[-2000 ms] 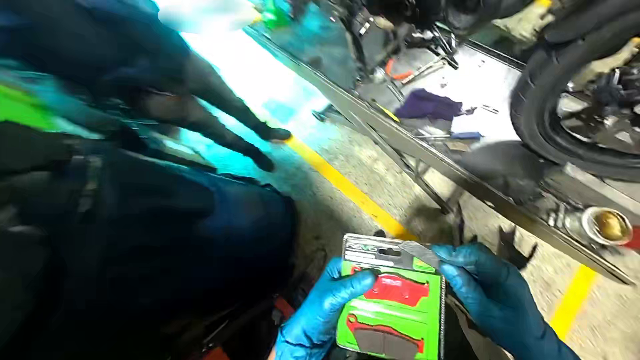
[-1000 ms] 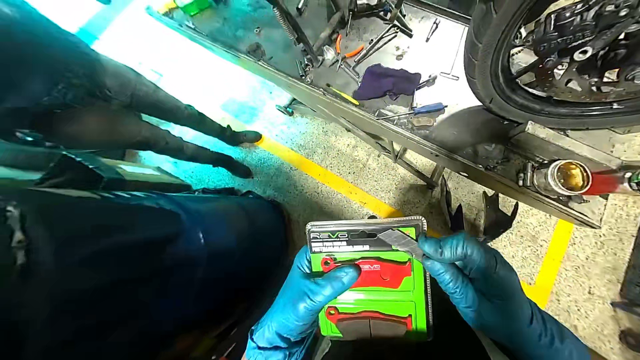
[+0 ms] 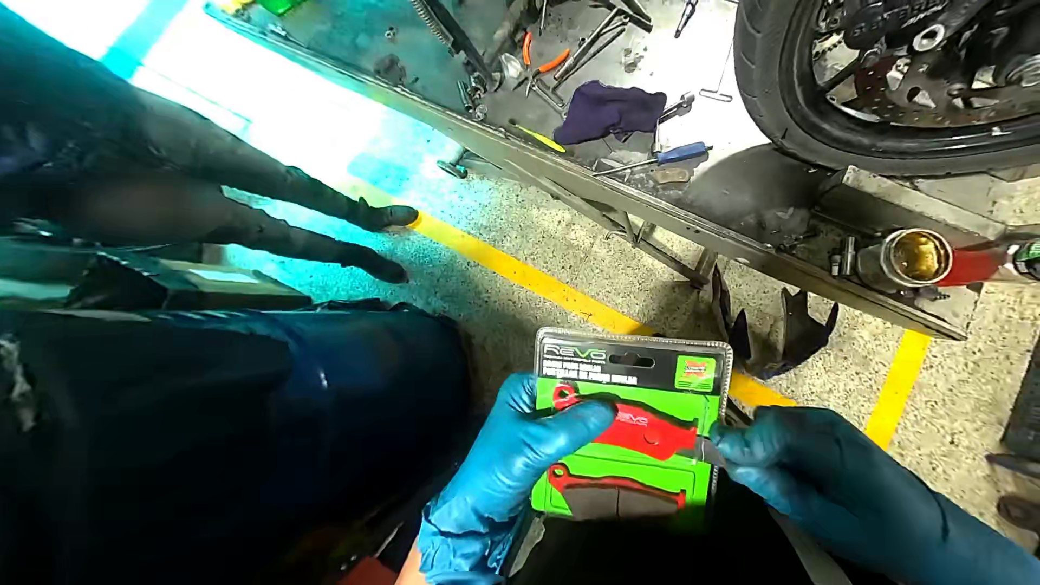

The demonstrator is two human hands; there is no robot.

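A blister pack of motorcycle brake pads (image 3: 691,406), with a Revo card in black and green, lies face up at the lower centre. My left hand (image 3: 528,455), in a blue glove, grips its left side, thumb across the upper red brake pad (image 3: 642,426). A second pad (image 3: 621,497) shows below it. At the pack's right edge, my right hand (image 3: 800,463), also gloved, is closed on a small grey blade (image 3: 705,450), whose tip lies over the plastic beside the upper pad. The blade's handle is hidden in the fingers.
A metal work platform (image 3: 650,207) holds a motorcycle wheel (image 3: 772,122), a purple cloth (image 3: 609,112), a blue-handled screwdriver (image 3: 678,153), orange-handled pliers (image 3: 536,69) and a jar of amber liquid (image 3: 914,257). A blue drum (image 3: 366,382) stands at left. Another person's legs (image 3: 276,187) are beyond it.
The blade in my right hand has moved from the pack's upper right corner down to its right edge, beside the upper pad. My left hand still holds the pack.
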